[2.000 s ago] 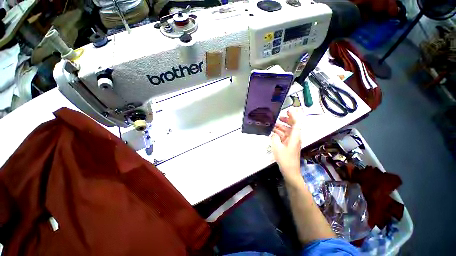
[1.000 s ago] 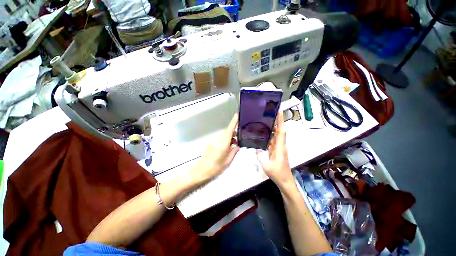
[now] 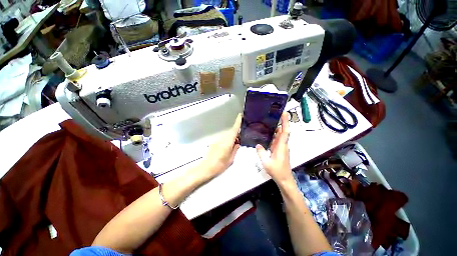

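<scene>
A smartphone (image 3: 261, 117) stands upright, slightly tilted, in front of the sewing machine's body, its screen dim purple. My left hand (image 3: 225, 150) holds its left edge, the fingers partly behind it. My right hand (image 3: 277, 152) holds its right and lower edge, with the thumb at the bottom of the screen. The rust-brown ribbed garment (image 3: 95, 185) lies over the left of the table and my lap, under my left forearm. The needle area of the white sewing machine (image 3: 125, 85) is above the garment's edge.
Black-handled scissors (image 3: 338, 114) and a green-handled tool (image 3: 305, 109) lie at the table's right end. A white bin (image 3: 405, 220) with brown scraps and plastic bags stands below right. Brown cloth with a white stripe (image 3: 363, 85) hangs behind the scissors. A fan stand is at upper right.
My left hand has come in from the left and taken hold of the phone, and my right hand has closed on it. The phone's screen has dimmed since one second ago.
</scene>
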